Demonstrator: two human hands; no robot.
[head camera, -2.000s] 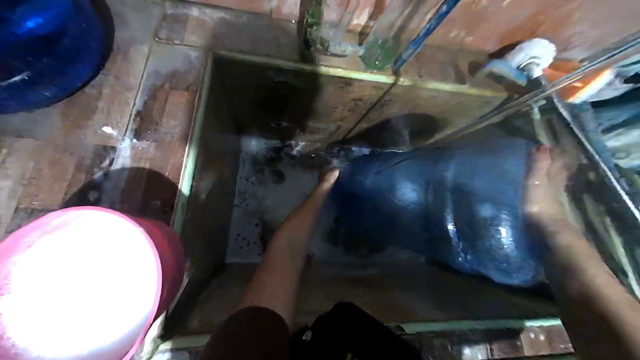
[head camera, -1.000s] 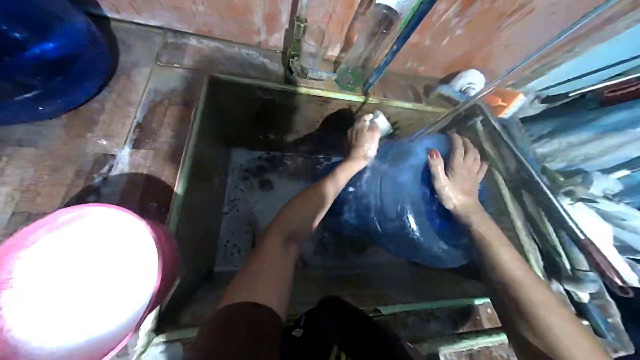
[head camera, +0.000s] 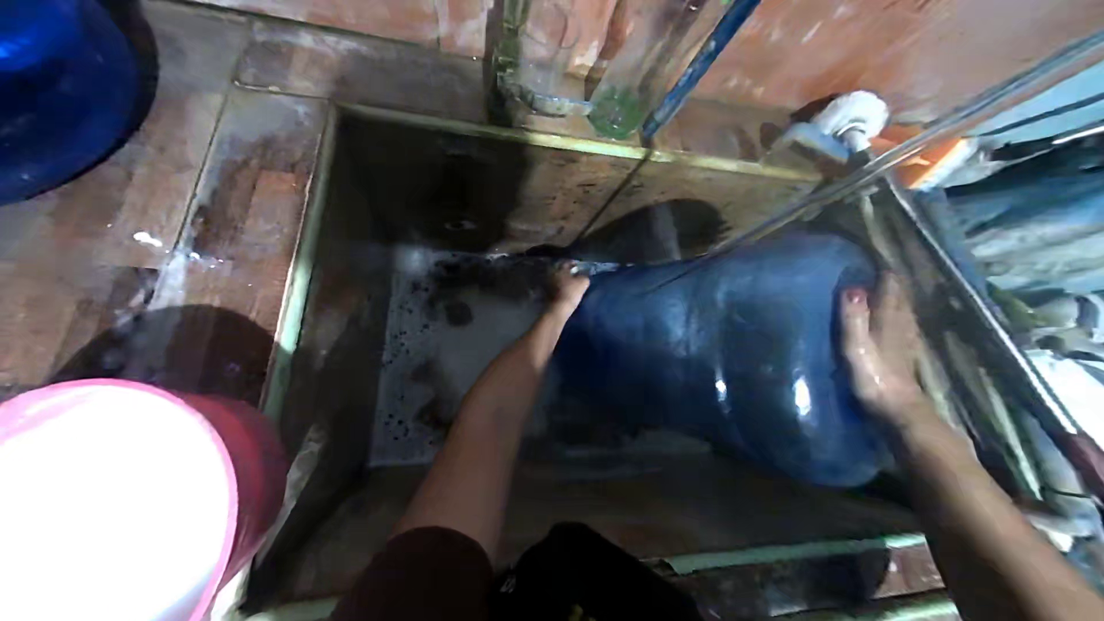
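Observation:
A large blue plastic water jug lies on its side in a tiled basin, its broad base toward the right. At the jug's left end is my left hand, its fingers mostly hidden against the dark neck side; whether it holds anything else cannot be seen. My right hand lies over the base at the right, thumb on the rim, steadying the jug. Soapy water and dark specks cover part of the basin floor.
A pink bucket with bright white contents stands at the lower left. Another blue jug is at the upper left. Along the back edge are a clear bottle, a blue rod, a white-headed brush and an orange item.
A second ago my left hand was on the jug's upper side with a whitish object; now it is at the jug's left end. My right hand has moved from the jug's side to its base.

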